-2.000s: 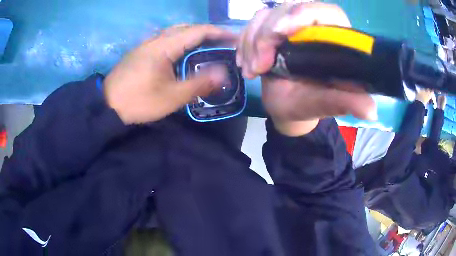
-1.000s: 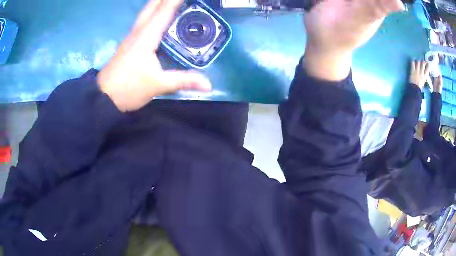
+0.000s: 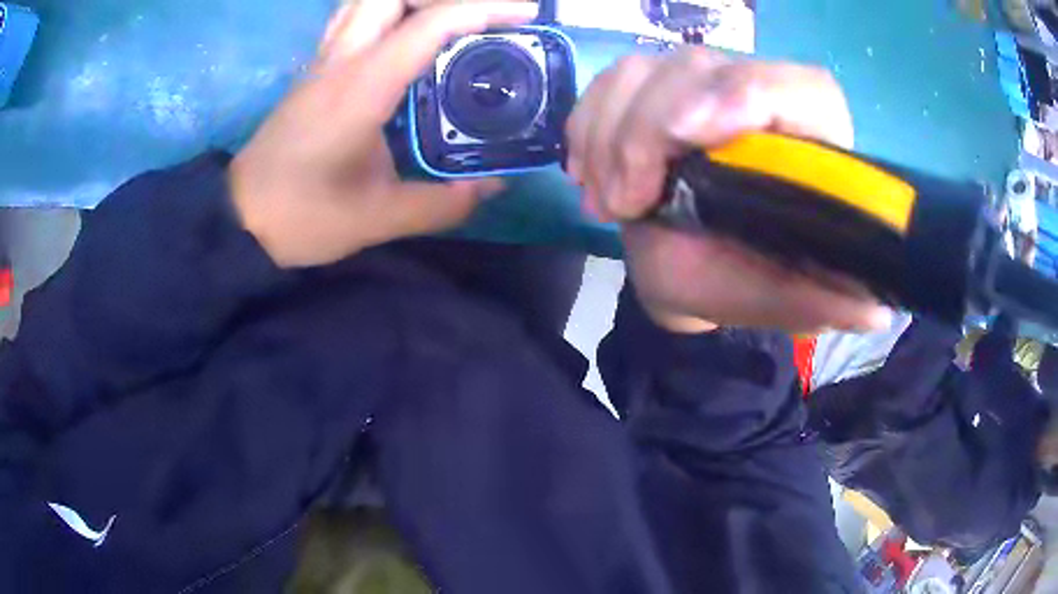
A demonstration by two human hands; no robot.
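The speaker unit (image 3: 493,99), a rounded-square blue shell with a dark open face and round driver inside, faces up near the bench's front edge. My left hand (image 3: 337,145) holds it around its left side, thumb along the near side and fingers along the far side. My right hand (image 3: 719,186) grips the electric screwdriver (image 3: 812,203), black with a yellow-orange stripe, held level to the right of the unit. The bit tip is hidden behind my fingers, and I cannot tell if it touches the unit. No screws can be made out.
The green-teal bench mat (image 3: 174,116) has another blue unit (image 3: 14,46) at its left, cut off by the picture's edge. Part of a black and white-silver box (image 3: 696,16) shows at the top. A person in dark clothes (image 3: 946,429) sits at the right.
Since one second ago, my right hand has come back down, now with the screwdriver in it. The speaker unit is turned squarer to me, and my left hand has closed around it.
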